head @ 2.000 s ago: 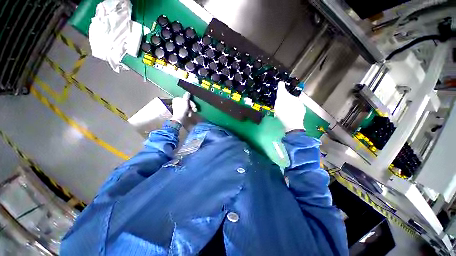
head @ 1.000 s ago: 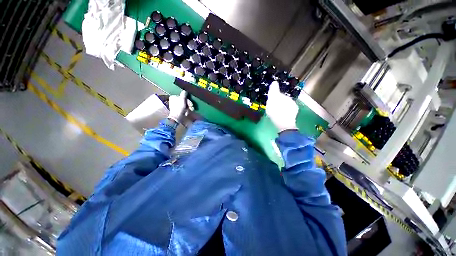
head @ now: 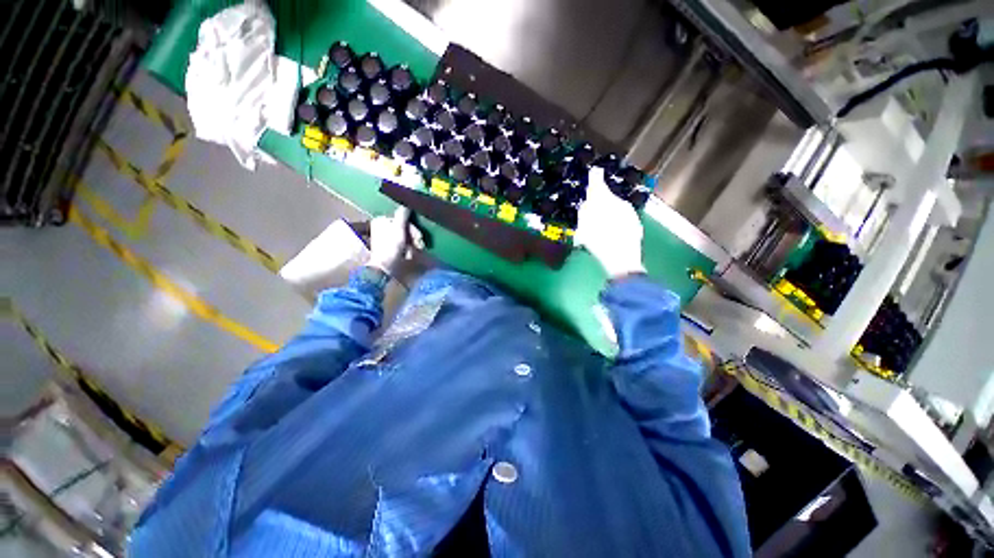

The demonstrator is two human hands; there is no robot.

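A long green circuit board (head: 469, 153), covered with black round capacitors and with yellow components along its near edge, lies slanted on a green mat (head: 523, 283). A dark flat bar (head: 469, 227) shows along its near side and another behind it. My right hand (head: 610, 227), in a white glove, rests at the board's right end with its fingers over the capacitors; its exact hold cannot be told. My left hand (head: 390, 240), gloved in white, is at the mat's near edge by the left end of the dark bar, fingers curled.
A crumpled white cloth (head: 234, 82) lies at the mat's left end. A white machine frame (head: 888, 234) stands at the right, with more capacitor boards (head: 834, 278) in it. A dark slotted rack (head: 60, 104) is at the upper left. A black bin (head: 801, 485) is at the lower right.
My right hand has shifted slightly left along the board's right end, its fingers still over the capacitors. My left hand stays at the mat's edge. The board looks unmoved on the mat.
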